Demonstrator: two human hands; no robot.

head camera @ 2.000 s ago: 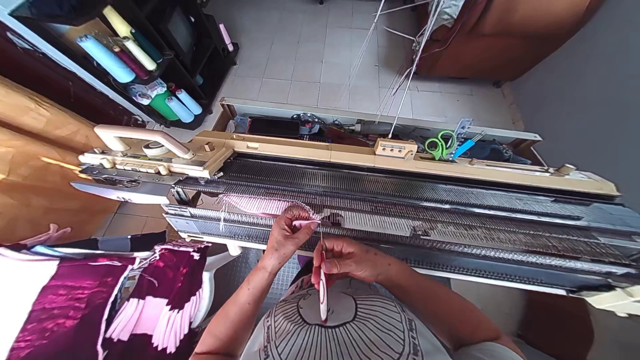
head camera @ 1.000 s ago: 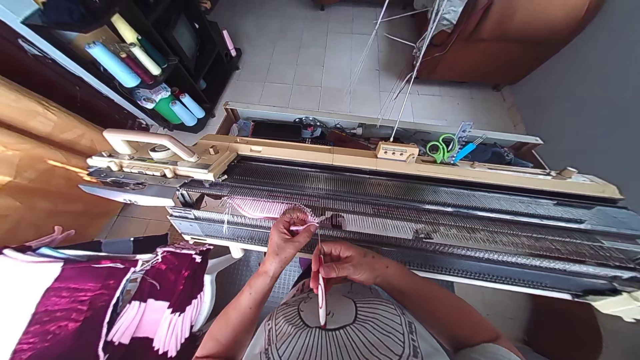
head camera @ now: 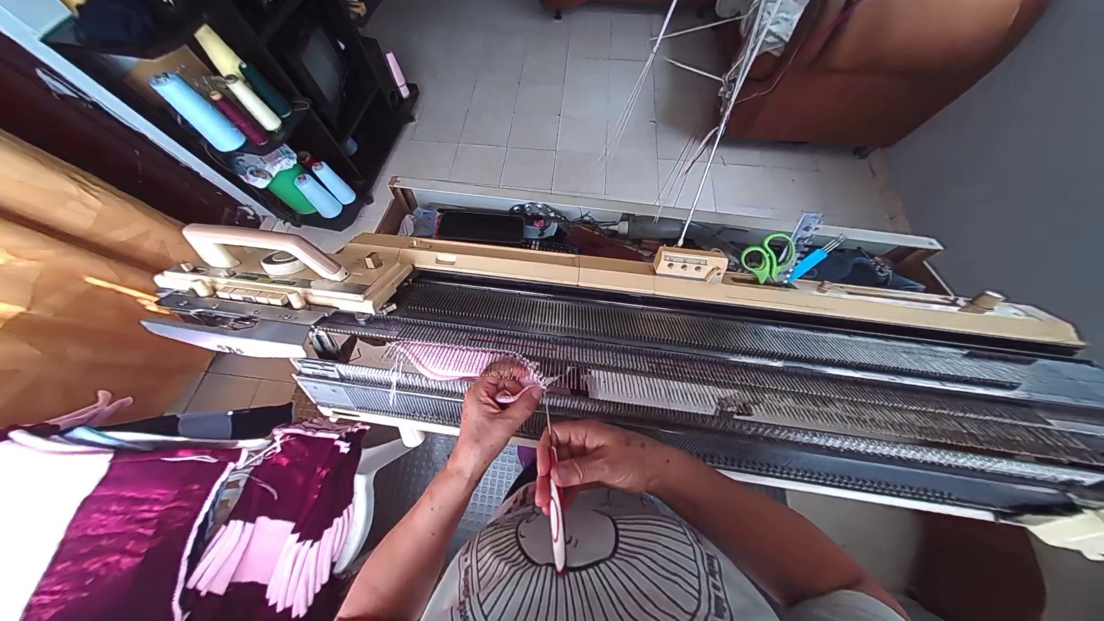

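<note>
Pink knitted fabric [head camera: 448,358] hangs from the needles of a double-bed knitting machine [head camera: 655,323], left of its middle. My left hand [head camera: 496,410] pinches the fabric's right end between thumb and fingers. Just below and right of it, my right hand [head camera: 595,457] holds a slim tool with a white and red handle [head camera: 558,517], upright, its thin metal shaft pointing up to the fabric edge. Whether the tip is in a stitch is too small to tell. The machine's carriage [head camera: 276,272], with its pale handle, rests at the left end of the bed.
Green-handled scissors [head camera: 768,257] and a blue-handled tool [head camera: 812,260] stand at the machine's back rail, right of a small counter [head camera: 690,263]. Maroon and pink knitted pieces [head camera: 285,517] lie over a white chair [head camera: 371,492] at left. Yarn cones [head camera: 198,112] fill a dark shelf. Yarn strands hang behind the machine.
</note>
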